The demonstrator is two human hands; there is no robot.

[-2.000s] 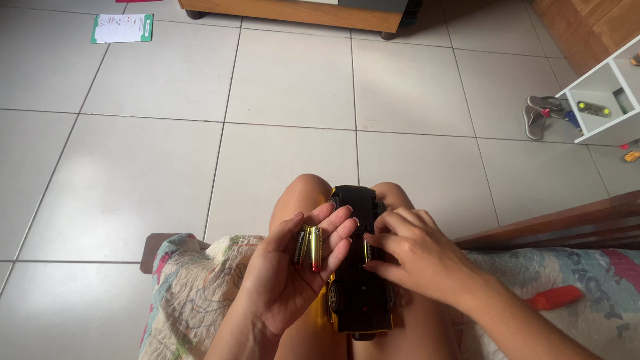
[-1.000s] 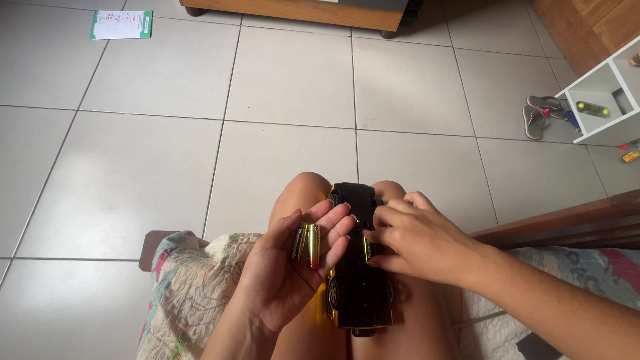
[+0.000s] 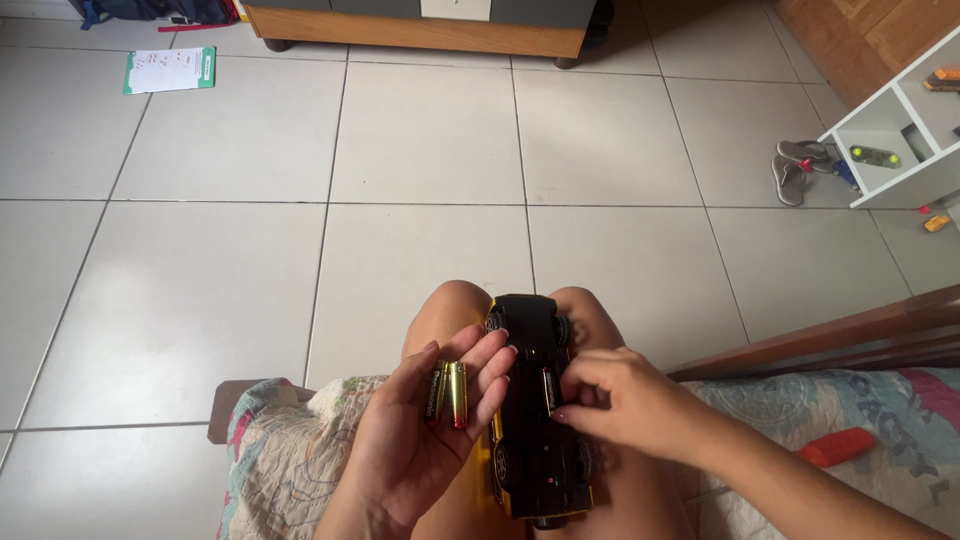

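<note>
A toy car (image 3: 534,465) with a black underside and yellow edges lies wheels-up across the person's thighs. My left hand (image 3: 427,427) is palm up at the car's left side, fingers partly curled, with two gold-and-black cylindrical batteries (image 3: 457,394) resting in it. My right hand (image 3: 622,401) is at the car's right side, its fingertips on another Panasonic battery (image 3: 550,390) at the middle of the underside. That battery lies lengthwise along the car; how deep it sits is unclear.
A patterned quilt (image 3: 300,457) covers the seat, with a red object (image 3: 837,447) on it at right. A wooden rail (image 3: 832,330) runs beside it. Ahead are a cabinet (image 3: 412,30), a printed sheet (image 3: 169,70), sandals (image 3: 791,176) and a white shelf (image 3: 885,127) with toys.
The right hand stays at the car's middle; its fingers have shifted, and the battery there now shows its dark, lettered side. The left hand still holds two batteries.
</note>
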